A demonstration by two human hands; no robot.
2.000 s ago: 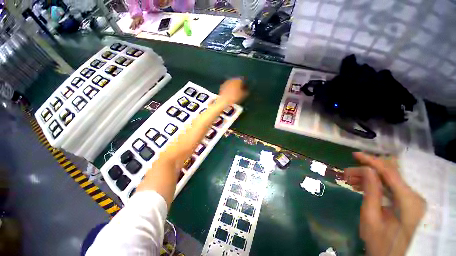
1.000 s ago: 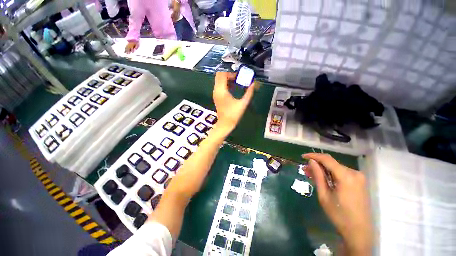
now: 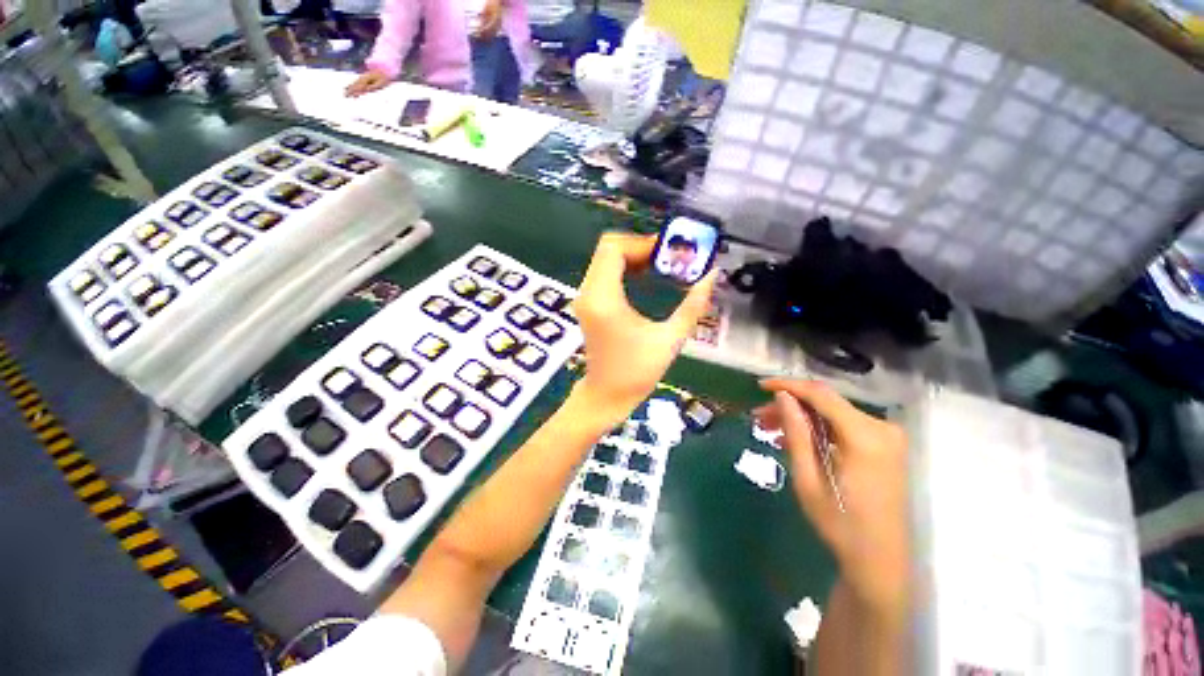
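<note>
My left hand [image 3: 631, 317] holds a small square watch unit [image 3: 685, 248] by its edges, raised above the bench, its lit screen showing a coloured picture. My right hand [image 3: 845, 475] is lower right, holding thin silver tweezers [image 3: 828, 456] across the fingers. A white blister tray [image 3: 313, 491] of black watch cases lies left of my left forearm; some cases are all black, others show light insides. A white die-cut sheet [image 3: 539, 618] with dark square openings lies between my arms. One dark case [image 3: 697, 416] sits past its far end.
A thick stack of white trays [image 3: 211, 370] stands at far left. A black cable heap [image 3: 845, 297] lies on a tray behind my hands. White scraps [image 3: 759, 468] lie near my right hand. White trays [image 3: 1030, 528] are at right. A person in pink [image 3: 425, 46] is across the bench.
The unit in my left hand has gone from a blank bright screen to a coloured picture. Earlier, my left hand was blurred over the tray's far end. The right hand now shows the tweezers more clearly.
</note>
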